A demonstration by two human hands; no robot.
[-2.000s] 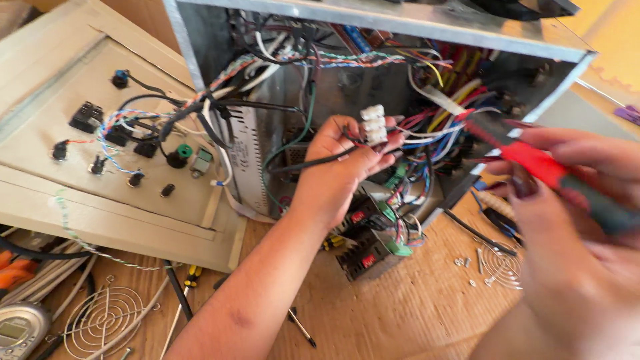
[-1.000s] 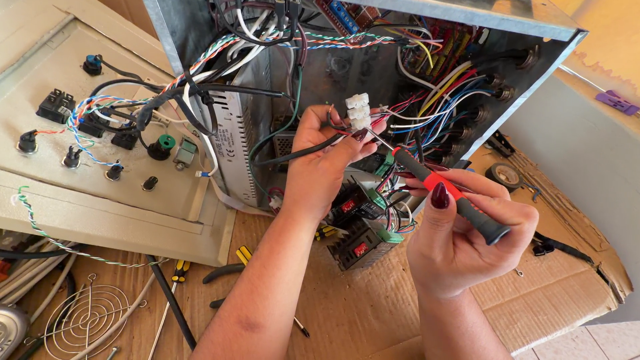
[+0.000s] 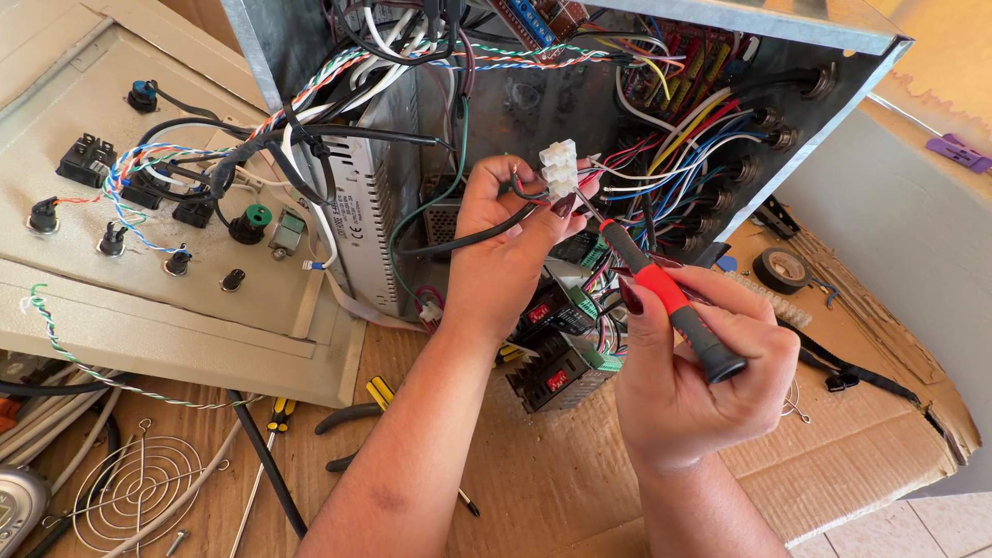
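My left hand (image 3: 508,248) pinches a white screw terminal block (image 3: 559,167) between thumb and fingers, in front of an open metal enclosure. A black cable (image 3: 473,239) with stripped inner wires runs through the same fingers. My right hand (image 3: 705,372) grips a red and black screwdriver (image 3: 659,287), its tip at the lower end of the block. Thin wires reach the block from the right, close to a bundle of multicoloured wires (image 3: 682,159) coming off round connectors in the enclosure wall. Whether the tip sits in a screw cannot be told.
Left lies a beige panel (image 3: 194,310) with switches and wires. A metal power supply (image 3: 360,217) stands inside the enclosure (image 3: 814,139); black driver modules (image 3: 554,376) sit below my hands. A wire fan guard (image 3: 139,492), pliers (image 3: 349,418), black tape (image 3: 781,270) and cardboard (image 3: 860,457) are around.
The screwdriver in my right hand has come in from the right to the terminal block. My left hand still holds the block. The view has shifted since the oldest frame.
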